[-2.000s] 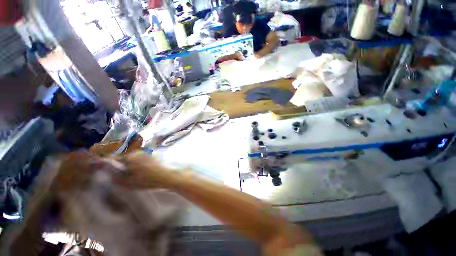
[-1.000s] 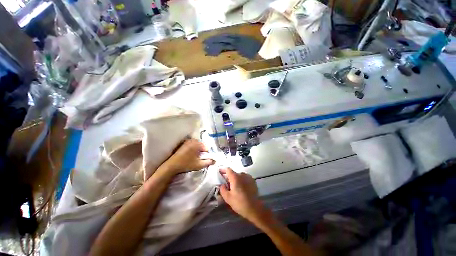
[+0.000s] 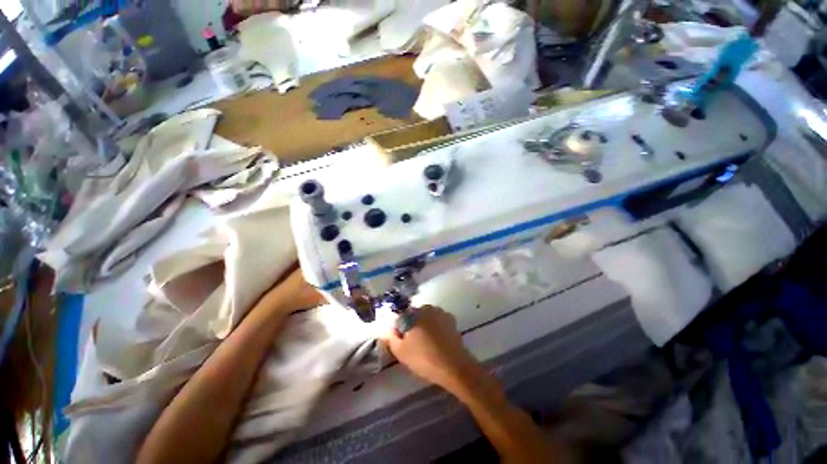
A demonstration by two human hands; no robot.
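A beige garment piece (image 3: 272, 390) lies bunched on the machine bed and hangs over the front edge, left of the needle. The white sewing machine head (image 3: 490, 199) with a blue stripe stands over it. The presser foot area (image 3: 372, 313) is brightly lit. My left hand (image 3: 304, 292) lies on the cloth left of the needle, its fingers partly hidden behind the machine head's end. My right hand (image 3: 422, 340) is at the cloth edge just in front of the presser foot, fingers bent; its fingertips are partly hidden by machine parts.
A beige cloth heap (image 3: 154, 190) lies at the back left. Grey scraps (image 3: 363, 96) lie on a brown board (image 3: 272, 122) behind the head. Pale cloth (image 3: 481, 50) is piled farther back. Two white pads (image 3: 657, 281) sit at the right front edge. Clear plastic bags (image 3: 45, 118) are at the left.
The view has tilted down from the wider floor to the machine. The garment piece and both hands have come to the needle. Since one second ago, my left hand has gone partly behind the machine head.
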